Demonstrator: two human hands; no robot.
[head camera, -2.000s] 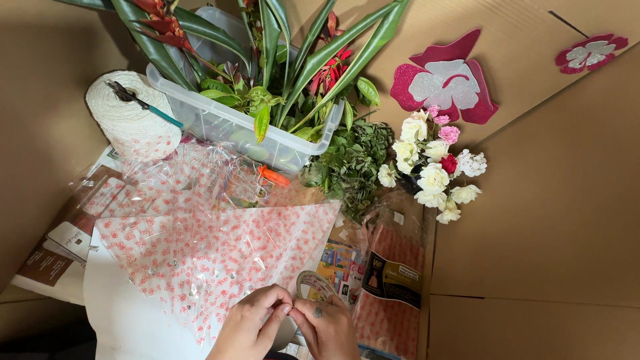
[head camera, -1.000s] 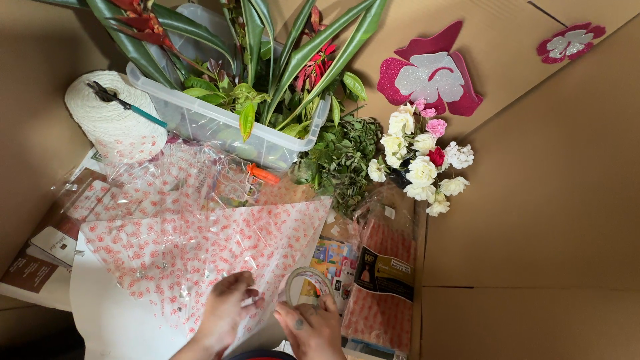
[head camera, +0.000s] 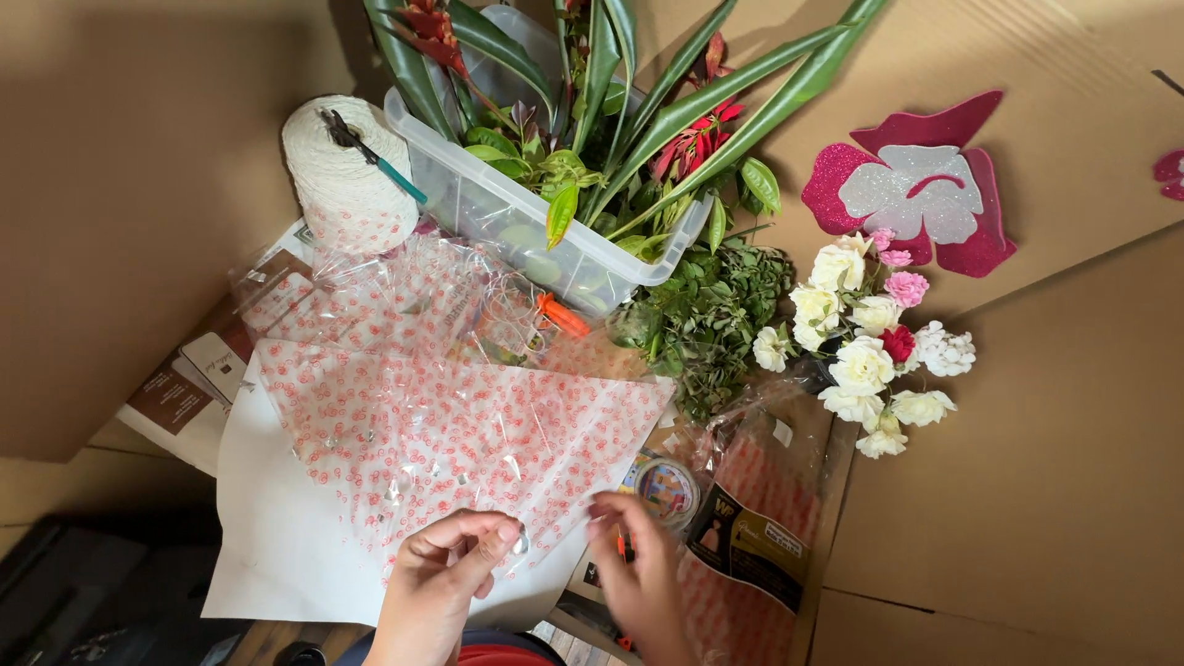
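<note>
My left hand (head camera: 453, 564) pinches a small clear, shiny piece (head camera: 521, 541), which looks like tape or film, between thumb and index finger. It is over the lower edge of a clear plastic sheet with a red print (head camera: 444, 425), lying on white paper (head camera: 268, 546). To its right is my right hand (head camera: 634, 564), fingers bent and apart, with nothing plainly held. Just beyond those fingers a roll of clear tape (head camera: 668, 490) lies beside a packet of red-patterned material (head camera: 749, 555). A small orange thing shows behind the right fingers.
Behind stand a cone of white string (head camera: 347, 176) with green-handled pliers or cutters (head camera: 375, 157) on top, and a plastic tub (head camera: 546, 240) of leaves and red flowers. Orange-handled scissors or a similar tool (head camera: 562, 315), cut greenery (head camera: 717, 310), white roses (head camera: 860, 365) and a foam flower (head camera: 911, 190) are farther right.
My hands were together two seconds ago and are now apart. The right hand, at the tape roll one second ago, is now off it. The roll lies farther back, beside the packet.
</note>
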